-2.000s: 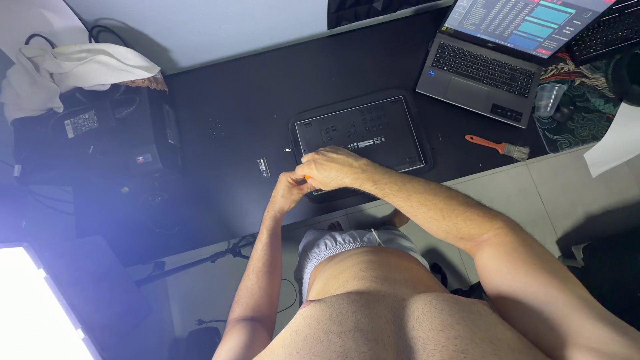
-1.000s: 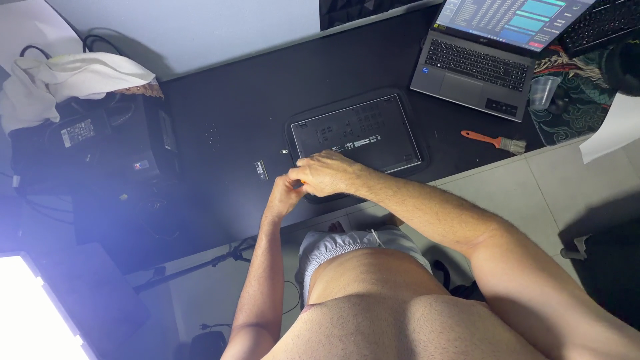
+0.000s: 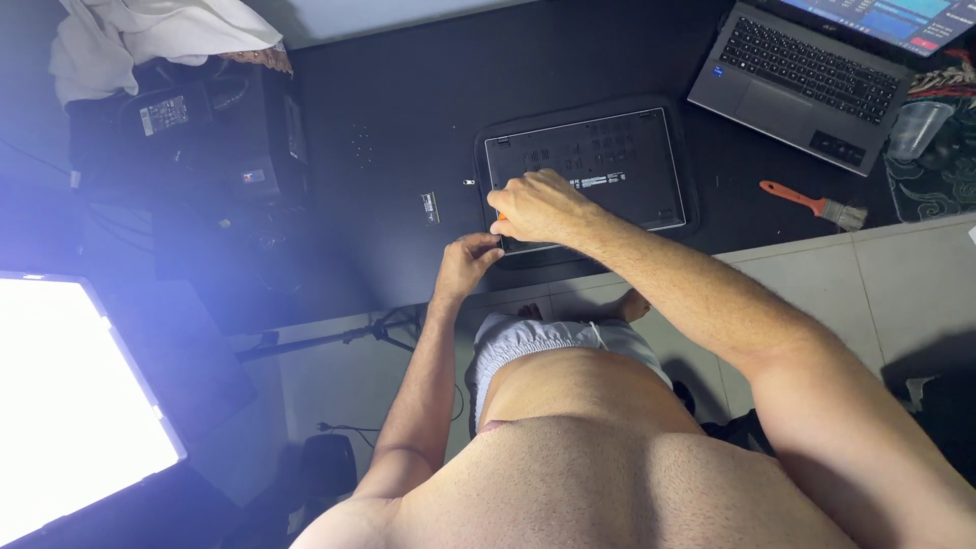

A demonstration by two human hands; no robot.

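A black laptop lies upside down, its bottom cover facing up, on a dark sleeve or mat. My right hand is closed around a small orange tool, mostly hidden by the fingers, over the cover's near left part. My left hand has its thumb and fingertips at the laptop's near left corner, close below the right hand; whether they pinch the edge or something small is not clear. Left of the laptop lie a memory module, a small metal piece and several tiny screws.
An open laptop stands at the back right, with a clear plastic cup beside it. An orange-handled brush lies near the table edge. A black case, a power adapter and a white cloth are at left, a bright lamp below.
My right hand has risen a little and moved slightly apart from the left hand, which stays at the laptop's near left corner. Orange of the tool now shows under the right fingers.
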